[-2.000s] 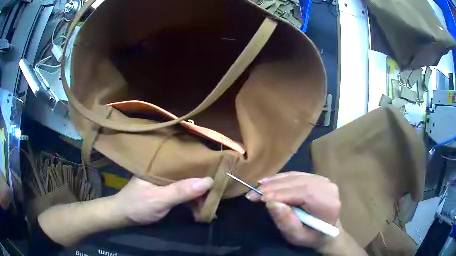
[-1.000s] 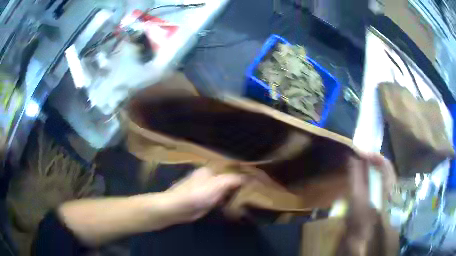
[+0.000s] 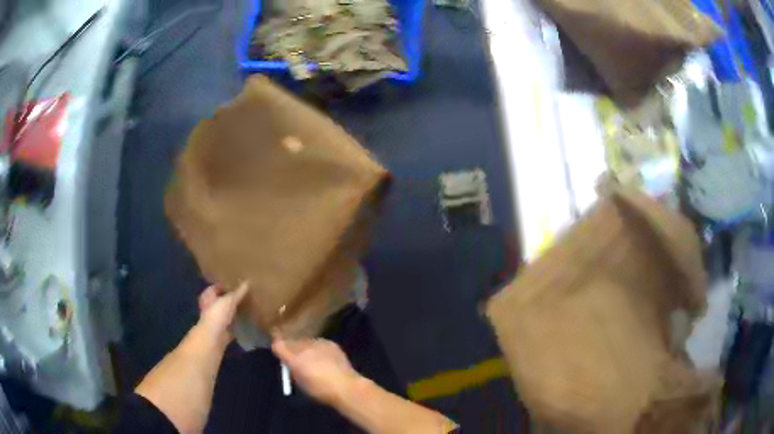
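Note:
The tan tote bag (image 3: 272, 203) is held up in front of me, its closed outer side and corners showing; its opening and handles are hidden. My left hand (image 3: 222, 307) grips the bag's near edge at the lower left. My right hand (image 3: 312, 364) holds the near edge a little to the right, with the thumb side against it. The white handle of a pen-sized tool (image 3: 286, 379) sticks out below my right hand; its shaft and tip are hidden. The picture is somewhat blurred.
A blue bin (image 3: 411, 42) of tan scraps stands beyond the bag. A small metallic or clear piece (image 3: 464, 197) lies on the dark surface. Other tan bags (image 3: 594, 314) are at right by a white table edge (image 3: 522, 127). Grey machinery and a red item (image 3: 41, 129) are at left.
The bag has been turned over, from opening facing me to outer side facing me. Both hands have shifted to its near edge, and the view has moved.

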